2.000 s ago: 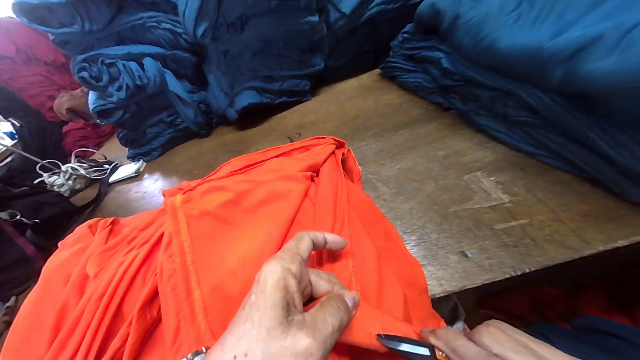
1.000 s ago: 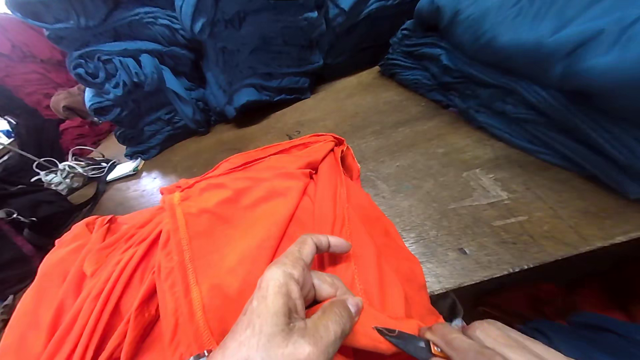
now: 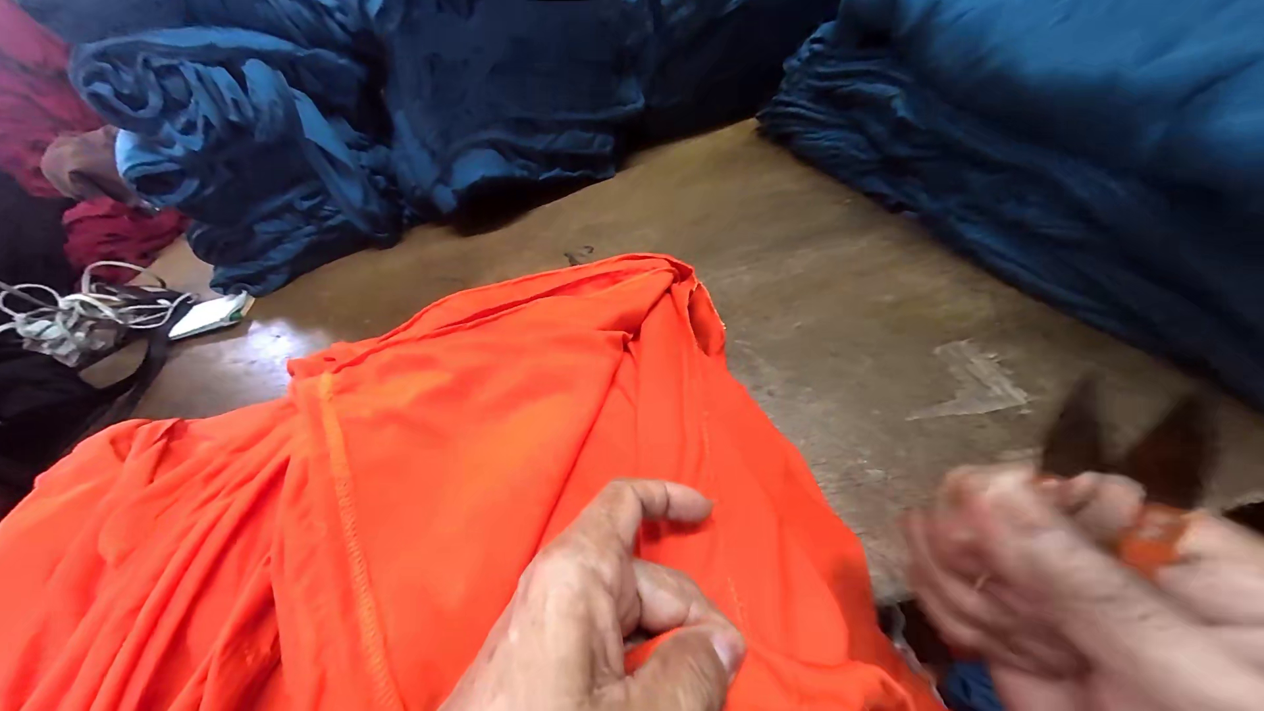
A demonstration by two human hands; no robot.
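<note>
An orange garment [image 3: 474,444] with stitched seams lies bunched over the near edge of the wooden table. On its lower middle rests my left hand [image 3: 612,612], its index finger stretched over the fabric and a bit of orange cloth between thumb and fingers. To the right of the garment, blurred by motion, my right hand [image 3: 1066,583] is closed around small thread snips [image 3: 1126,444] with an orange grip. The two dark blades point up and stand apart, over the tabletop. Cloth does not show between them.
Piles of dark blue fabric [image 3: 513,89] stand at the back of the wooden table [image 3: 869,267], with another large blue pile [image 3: 1037,128] at the right. Red cloth [image 3: 118,232], a tangled white cord [image 3: 74,316] and a small white item [image 3: 209,314] are at the left.
My right hand with the snips has moved up and to the right, off the orange fabric. The blades now point up instead of left. My left hand has hardly moved.
</note>
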